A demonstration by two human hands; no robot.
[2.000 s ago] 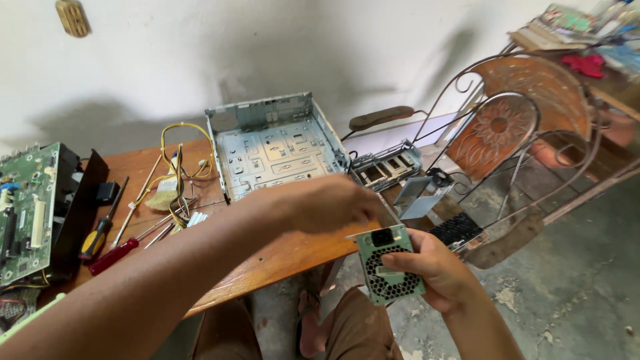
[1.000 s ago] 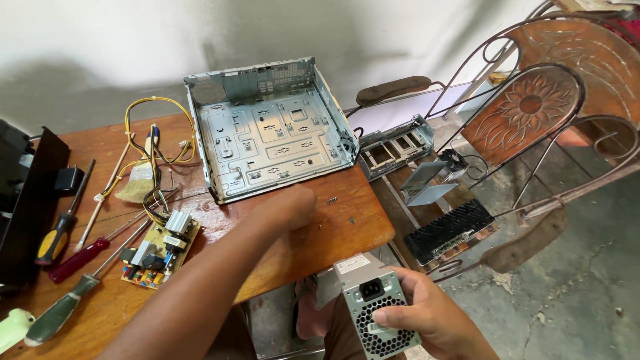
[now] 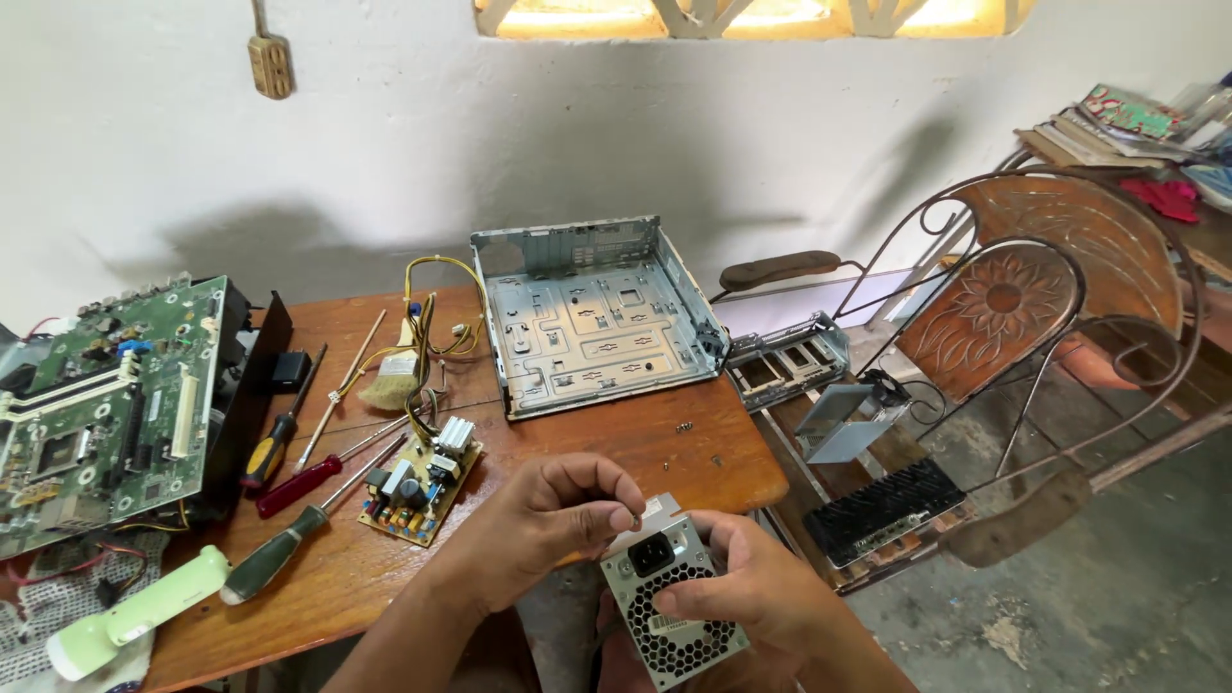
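Note:
My right hand (image 3: 741,587) grips a metal power supply casing (image 3: 674,597) with a honeycomb vent and a power inlet, near the table's front edge. Just over its upper corner, my left hand (image 3: 568,510) pinches a small dark piece, likely a screw, between thumb and forefinger. Left of that hand lies the bare power supply circuit board (image 3: 421,486), its yellow and black wires (image 3: 423,318) running up behind a brush (image 3: 390,380). Small screws (image 3: 683,426) lie on the wooden table (image 3: 597,443), in front of an open metal computer chassis (image 3: 602,327).
Screwdrivers with yellow-black (image 3: 269,450), red (image 3: 300,486) and dark green (image 3: 276,555) handles lie at left, beside a light green flashlight (image 3: 140,611) and a green motherboard (image 3: 106,395). A metal drive bracket (image 3: 789,361) and a black part (image 3: 884,510) rest on the chair at right.
My left hand has moved from the tabletop by the screws to the power supply casing and now pinches a small piece. The view has shifted, bringing the motherboard and flashlight more into sight.

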